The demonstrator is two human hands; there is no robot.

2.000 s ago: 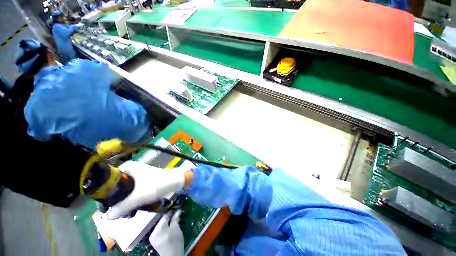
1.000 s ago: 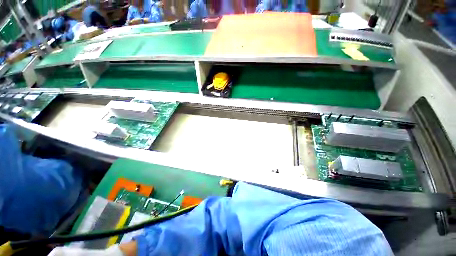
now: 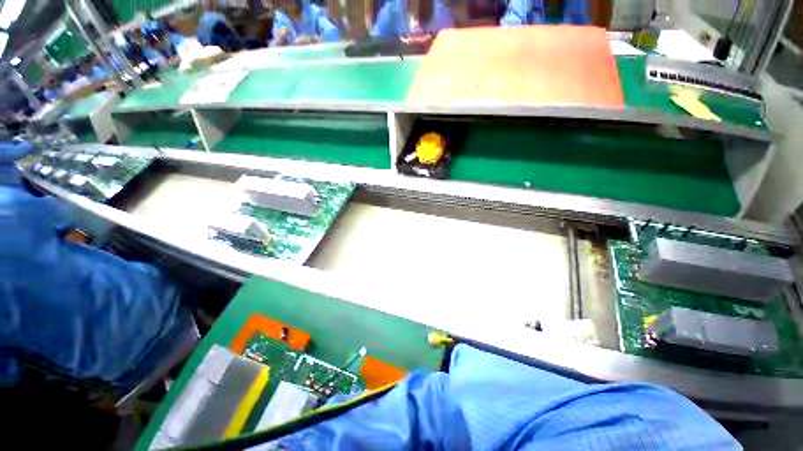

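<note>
A green circuit board (image 3: pixel 308 371) lies in an orange-brown fixture (image 3: pixel 255 329) on the green-matted bench, at the lower left. A wide grey heatsink (image 3: pixel 204 395) stands on it, with a yellow strip (image 3: pixel 248 401) along its right side and a second pale heatsink (image 3: pixel 285 410) beyond that. A black-and-yellow cable (image 3: pixel 330 410) crosses the board's near part. My blue sleeve covers the lower middle. Both my hands are out of the picture, and so is the driver.
A metal-railed conveyor runs beyond the bench, carrying boards with heatsinks at the right (image 3: pixel 718 304), centre left (image 3: pixel 295 220) and far left. Shelving (image 3: pixel 308 85) behind holds a yellow object (image 3: pixel 430 149) in a black tray. A person in blue (image 3: pixel 79 291) is at left.
My view has swung right and away from the board since the first frame. The white-gloved hands and the driver have left the picture. The board, heatsinks and yellow strip now show more openly.
</note>
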